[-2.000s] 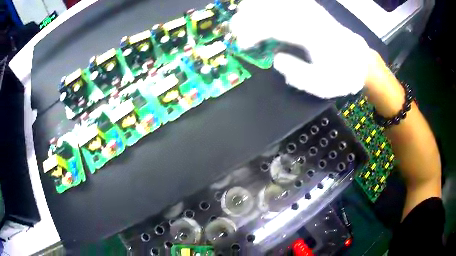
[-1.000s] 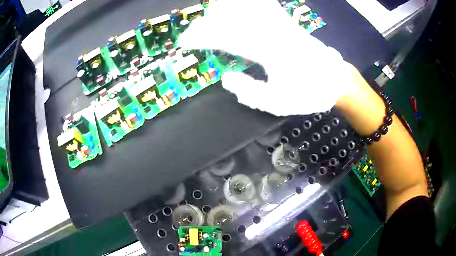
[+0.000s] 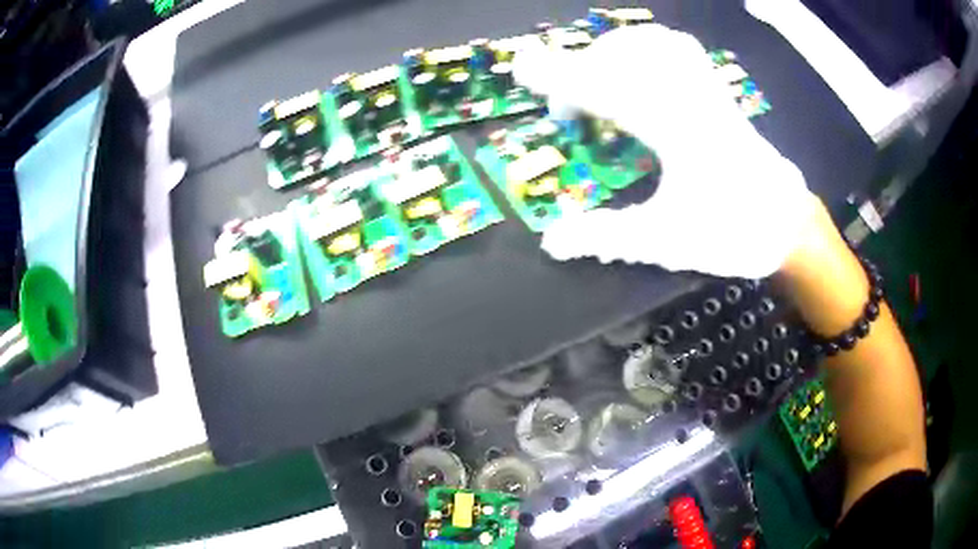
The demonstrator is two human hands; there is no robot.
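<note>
Single circuit boards, green with yellow and black parts, lie in two slanting rows on the black mat (image 3: 429, 311). One board (image 3: 252, 284) is at the near left end; another board (image 3: 536, 177) lies close to my right hand. My right hand (image 3: 665, 150), in a white glove, reaches in from the right over the rows' right part. Its fingers are over the far row and its thumb is beside the near row. A board (image 3: 624, 150) shows between them; whether it is gripped is unclear. My left hand is out of the picture.
The test fixture (image 3: 751, 354), with round holes and clear discs, is at the near edge, with a board (image 3: 470, 520) on it and a red handle (image 3: 690, 523). A black bin (image 3: 113, 247) with a green-flanged spool (image 3: 48, 314) is left. A board panel (image 3: 810, 424) is lower right.
The view has turned left, bringing the black bin and spool in. My right hand has moved left along the rows. A gap has opened between boards in the near row; several boards show beyond the hand.
</note>
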